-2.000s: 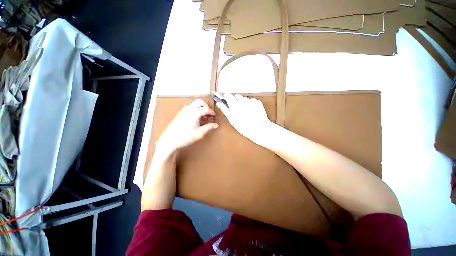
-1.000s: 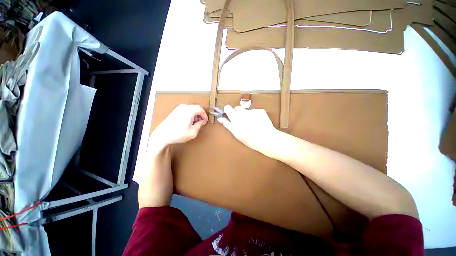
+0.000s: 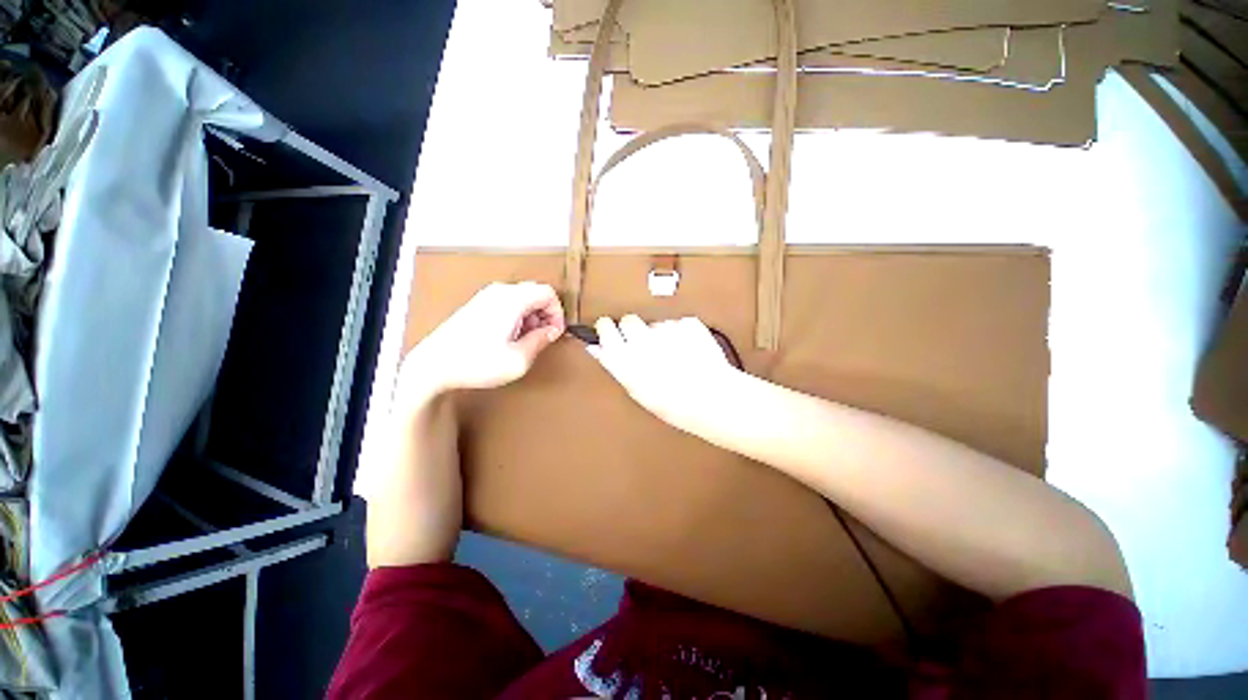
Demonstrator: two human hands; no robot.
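A tan bag panel [image 3: 903,328] lies flat on the white table. A tall handle [image 3: 777,178] rises from its top edge, with a smaller arch behind. A small brown tab with a pale piece [image 3: 664,280] sits between the handle ends. My right hand [image 3: 664,367] holds dark snips [image 3: 583,332], their tip at the left handle end. My left hand [image 3: 500,339] is beside that handle end, thumb and fingertips pinched together; any thread between them is too fine to see. A black cord [image 3: 871,563] runs from under my right forearm across the panel.
Stacked tan panels [image 3: 849,103] lie beyond the work on the white table [image 3: 507,151]. More panels [image 3: 1225,356] are at the right edge. A metal-frame trolley [image 3: 359,342] with a pale cloth [image 3: 117,315] stands at the left.
Both hands have moved down along the left handle end from the panel's top edge. The tab came into view. The snips look darker and lie flatter, and the left fingertips have closed.
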